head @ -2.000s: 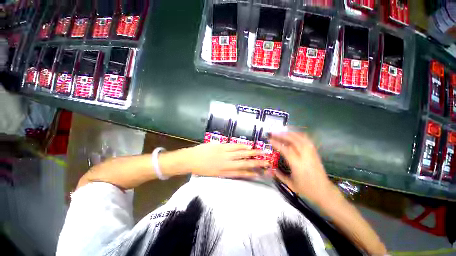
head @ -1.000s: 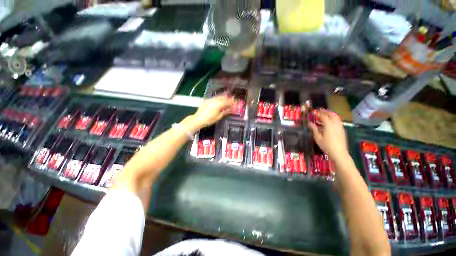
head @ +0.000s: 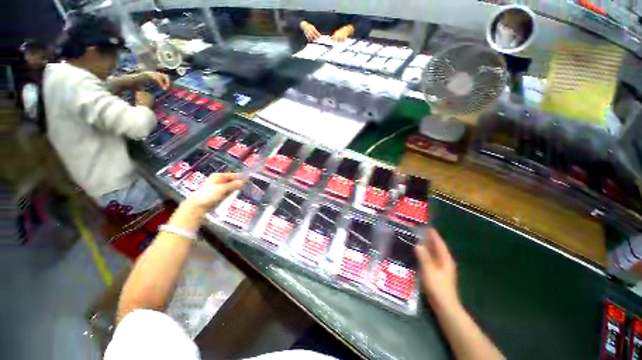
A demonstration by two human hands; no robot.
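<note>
My left hand point(head: 211, 191) grips the left end of a clear blister tray point(head: 331, 275). My right hand point(head: 438, 271) holds the tray's right end. The tray has two rows of pockets with red-and-black keypad phones point(head: 315, 239) lying screen up. It is tilted, and its left part overlaps another tray of phones point(head: 184, 169) at the left. Whether it touches that tray or the mat, I cannot tell.
A person in a pale top point(head: 91, 133) works at the left. Another person's hands point(head: 327, 32) are at the far side. A desk fan point(head: 461, 84), white board point(head: 310, 125), brown board point(head: 521, 218) and yellow holder point(head: 581, 81) stand behind. More phones point(head: 614, 327) lie at lower right.
The view has swung left and up. My hands have gone from the phones in the tray to its two ends, and the tray has moved left toward the other tray.
</note>
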